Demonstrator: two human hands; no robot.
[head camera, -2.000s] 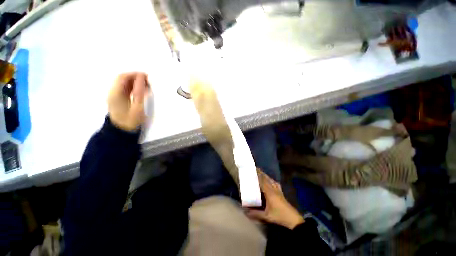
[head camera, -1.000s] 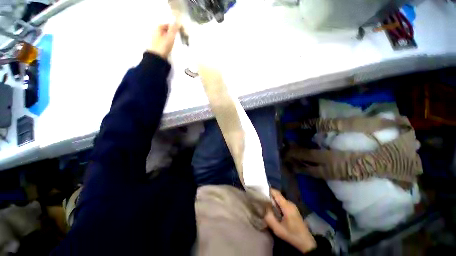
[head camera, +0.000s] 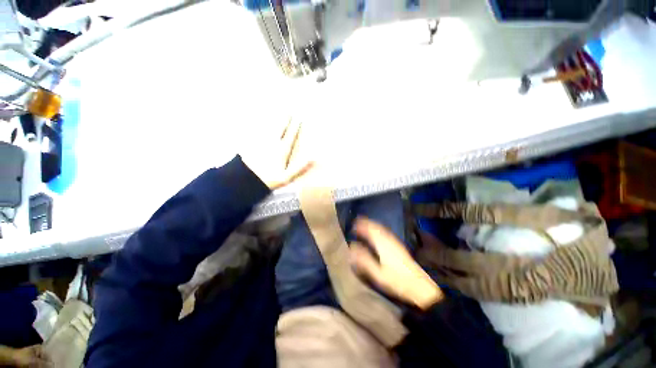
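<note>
The beige fabric band (head camera: 324, 230) hangs over the table's front edge and runs down across the lap; its upper part is lost in glare. My left hand (head camera: 288, 154) lies flat on the white table beside the band's upper end, washed out, fingers slightly spread; whether it touches the band is unclear. My right hand (head camera: 388, 262) is blurred, fingers apart, just right of the hanging band, with no fabric visibly gripped. The sewing machine's needle area (head camera: 309, 65) is behind my left hand, with a visible gap between them.
Red-handled snips (head camera: 581, 75) lie at the table's far right. A blue tray edge (head camera: 68, 144) with dark items is at left. Beige, striped and white garment pieces (head camera: 539, 259) are heaped below the table at right. Part of another hand (head camera: 25, 356) shows at bottom left.
My left hand has come from near the needle down to the table's front edge. My right hand has let go of the band's lower part and moved up. The band's white side is turned out of view.
</note>
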